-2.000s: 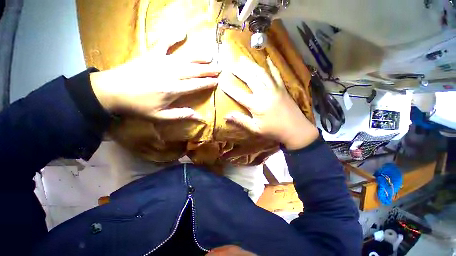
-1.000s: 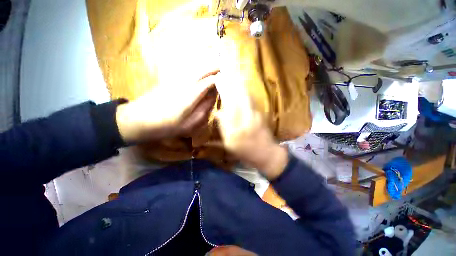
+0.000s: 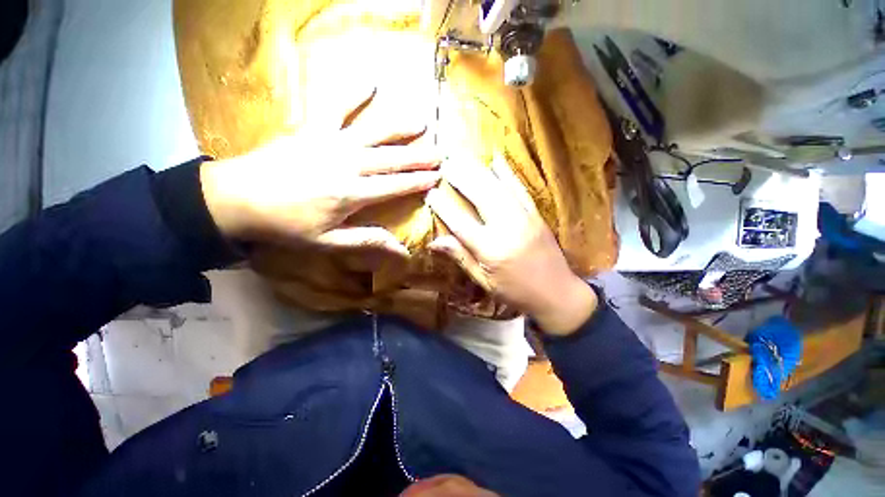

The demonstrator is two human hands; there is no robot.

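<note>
A mustard-brown fabric piece (image 3: 573,146) lies on the machine table under both hands, bunched at its near edge. A seam line runs through it up to the presser foot (image 3: 443,50) at top centre. My left hand (image 3: 320,184) lies on the cloth left of the seam, fingers spread and pointing to the seam. My right hand (image 3: 509,233) is on the cloth right of the seam, its fingertips near the left ones. Bright glare washes out the cloth and fingers. The thumbs are at folded cloth; whether they pinch it is unclear.
The cream-white sewing machine (image 3: 718,49) fills the top right. Black-handled shears (image 3: 655,204) and smaller dark snips (image 3: 631,87) lie right of the cloth. A bent rod with a pale tag (image 3: 694,189) is beside them. A wooden bench (image 3: 805,359) holds a blue bundle (image 3: 773,354).
Since one second ago, when the hands were blurred and close together over the seam, both have spread flatter on the cloth on either side of it.
</note>
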